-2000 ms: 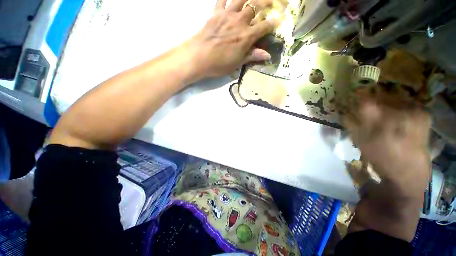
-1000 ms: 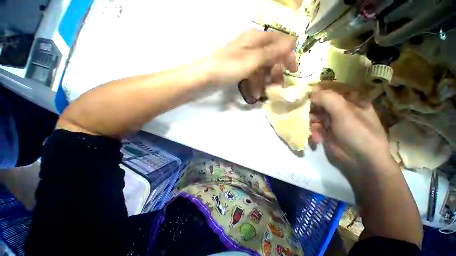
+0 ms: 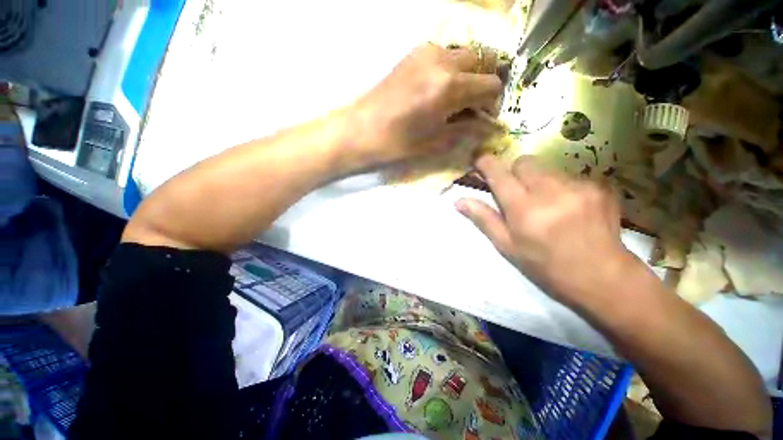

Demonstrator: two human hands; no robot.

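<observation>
A cream fabric piece [image 3: 429, 163] lies under and beside my left hand, on the front left of the machine bed; its outline is blurred. My left hand [image 3: 429, 103] is bent over the fabric with its fingers curled on it, just left of the needle area. My right hand [image 3: 549, 215] is over the bed's front edge, its index fingertip at the fabric's right side and its thumb apart. The metal bed plate [image 3: 592, 142] shows dark spots and a round hole. The needle area [image 3: 519, 77] is glared and partly hidden.
The machine head [image 3: 584, 26] is at top right, with a ribbed white knob [image 3: 666, 119] below it. A crumpled beige fabric pile [image 3: 730, 249] lies at right. A control box [image 3: 103, 137] stands at left. A blue basket [image 3: 575, 400] and printed apron [image 3: 412, 357] are below the white table [image 3: 378, 232].
My right hand first reached to the right, then brought a cream piece to the bed. The piece has since moved left, under my left hand. The whole view has shifted slightly.
</observation>
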